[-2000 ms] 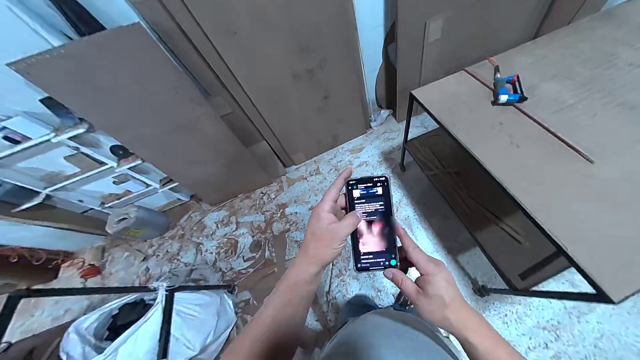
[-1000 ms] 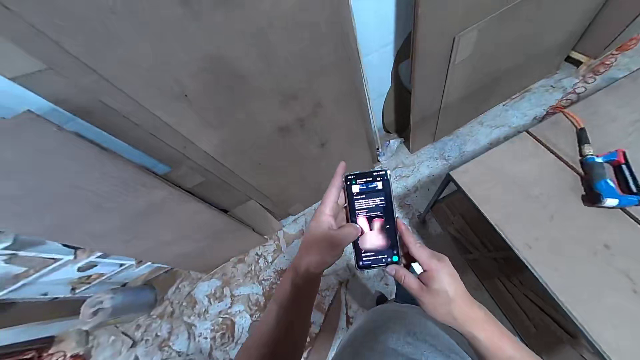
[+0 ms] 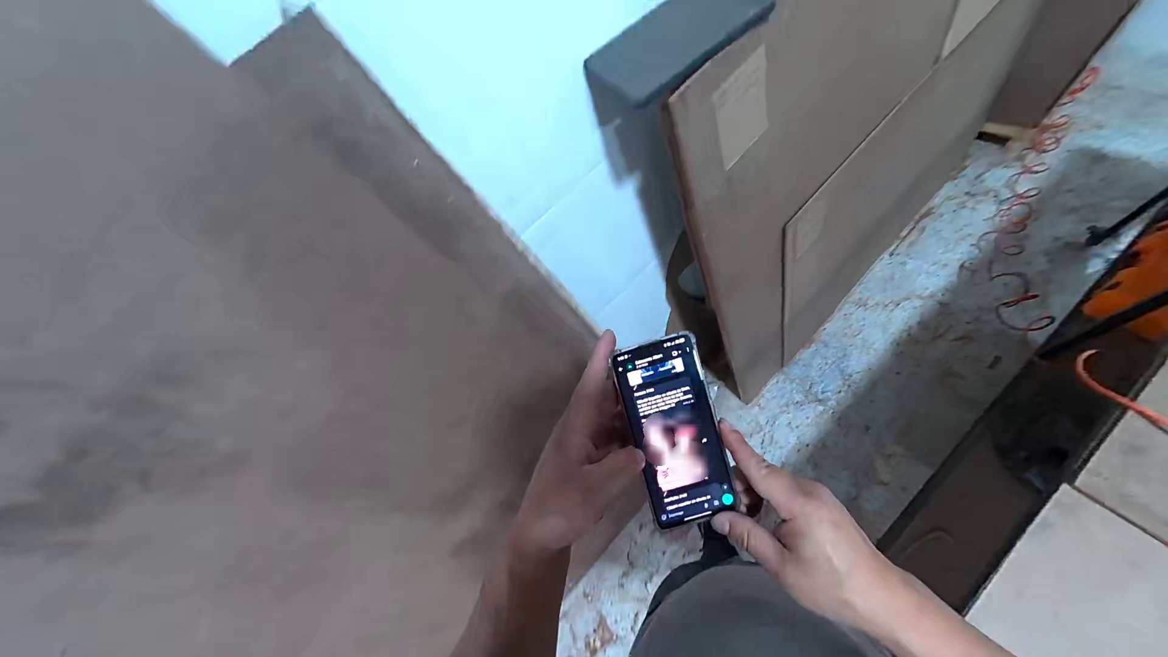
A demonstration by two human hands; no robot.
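Observation:
A smartphone [image 3: 673,433] in a clear case is held upright in front of me, its lit screen facing me with a picture and writing on it. My left hand [image 3: 579,465] grips its left edge, thumb over the side of the screen and a finger reaching up behind the top corner. The lower right edge and corner rest in my right hand [image 3: 798,529], with its thumb at the bottom corner. The fingers behind the phone are mostly hidden.
Large brown boards [image 3: 301,347] lean on the left, and more panels [image 3: 757,201] stand against the white wall. A coiled red hose [image 3: 1017,219] lies on the littered floor at right. A worktable [image 3: 1086,566] edges the lower right.
The view has swung and come closer to the leaning boards and wall. The blue tool on the table has left the view. Both hands still hold the phone.

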